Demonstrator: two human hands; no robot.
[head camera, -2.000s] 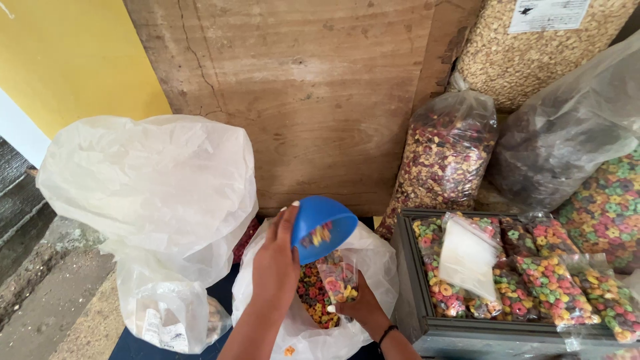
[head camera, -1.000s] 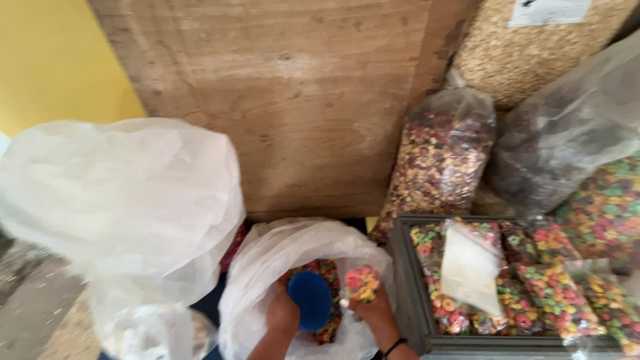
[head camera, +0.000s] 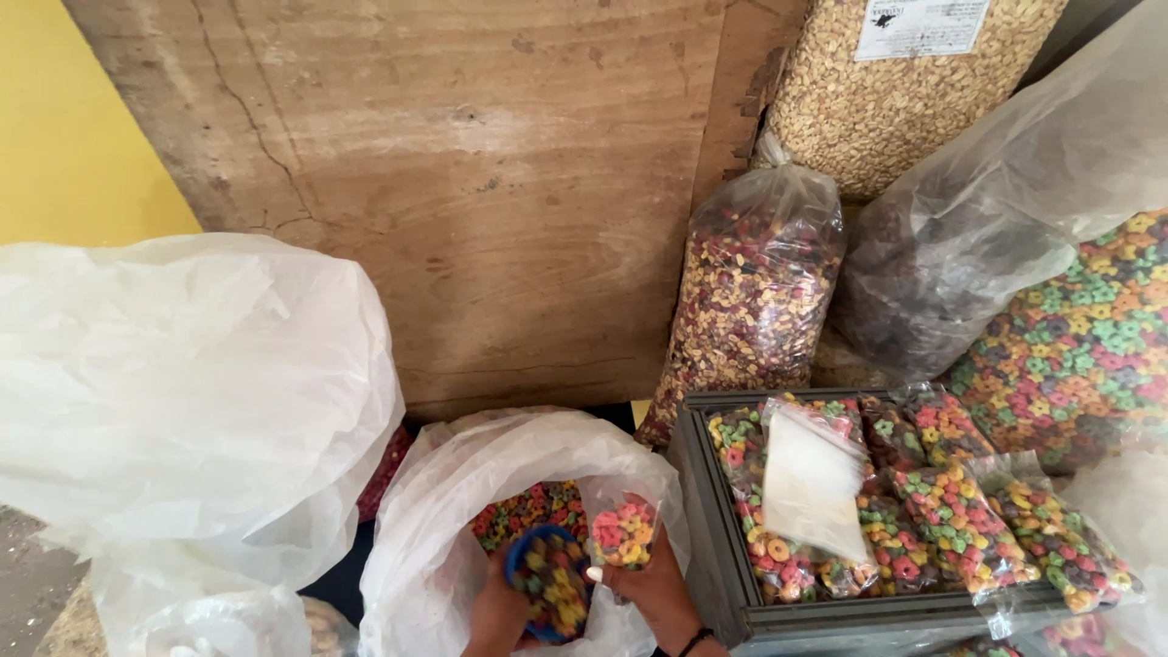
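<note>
A white plastic sack (head camera: 429, 493) stands open at the bottom middle, with multicoloured cereal (head camera: 538, 502) inside. My left hand (head camera: 497, 602) grips a blue bowl (head camera: 549, 584) that is filled with cereal, low in the sack's mouth. To its right, my right hand (head camera: 643, 584) holds a small clear plastic bag (head camera: 623, 534) partly filled with coloured cereal rings. A dark band circles the right wrist.
On the right, a grey crate (head camera: 730, 584) holds several filled cereal packets (head camera: 958, 520) and a stack of clear bags (head camera: 812, 484). Large sacks of grain mix (head camera: 757, 292), oats (head camera: 912, 100) and cereal (head camera: 1086, 328) stand behind. A white sack (head camera: 182, 365) bulges at left; a wooden board (head camera: 456, 182) rises behind.
The blue bowl was tipped over the small bag at first, then went down into the sack; now it faces up, full of cereal. The small bag has stayed in my right hand.
</note>
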